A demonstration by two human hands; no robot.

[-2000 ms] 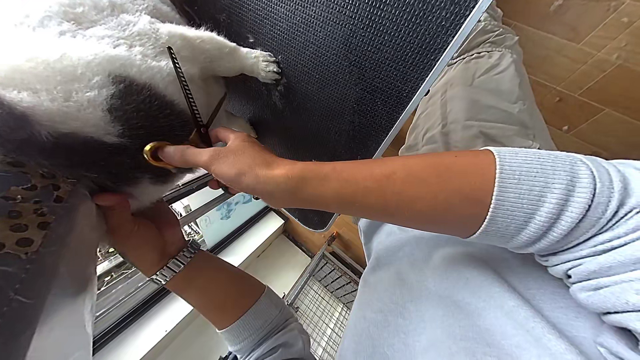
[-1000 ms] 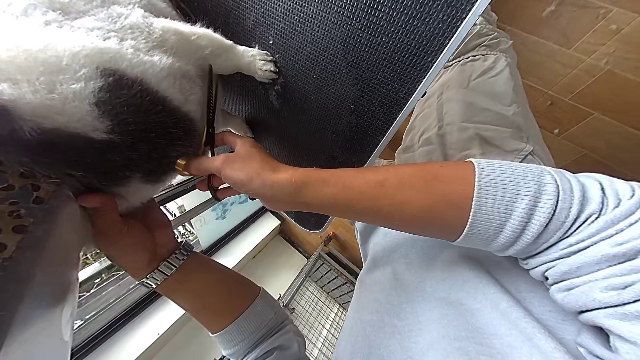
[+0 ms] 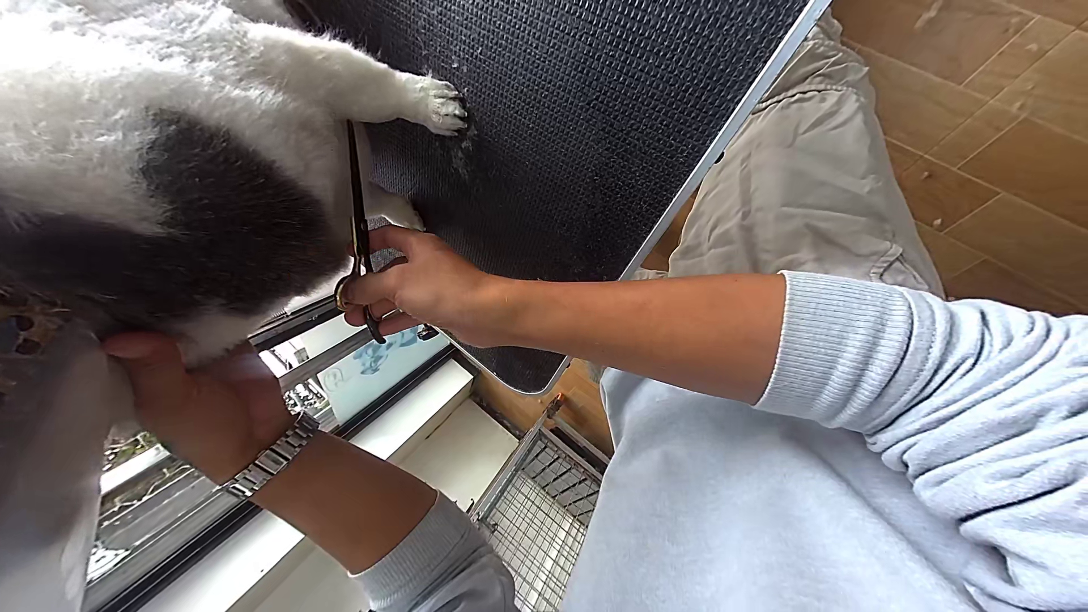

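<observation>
A black-and-white furry animal [image 3: 246, 212] occupies the left of the head view, one white paw [image 3: 438, 106] resting on a black textured table [image 3: 544, 144]. My right hand [image 3: 425, 285] holds dark scissors with gold-coloured parts [image 3: 357, 204]. Their blades point up the view, close together beside the white fur behind the extended leg. Below the dark patch of fur, my left hand [image 3: 208, 399] is cupped around white fur at the animal's lower edge, its thumb on one side. Some of its fingers are hidden. A metal watch [image 3: 276, 455] is on the left wrist.
The table's metal edge [image 3: 731, 136] runs beside my trousered leg. A window [image 3: 374, 365] and white ledge [image 3: 408, 412] lie below the table corner. Near my torso is a wire basket or cage [image 3: 535, 527]. Spotted fabric [image 3: 30, 327] is at far left. Tufts lie on the tiled floor [image 3: 1011, 187].
The scissors were spread over the dark fur two seconds ago. They have moved right, their blades have come together, and they now point straight up the view. The left hand stays at the animal's lower edge.
</observation>
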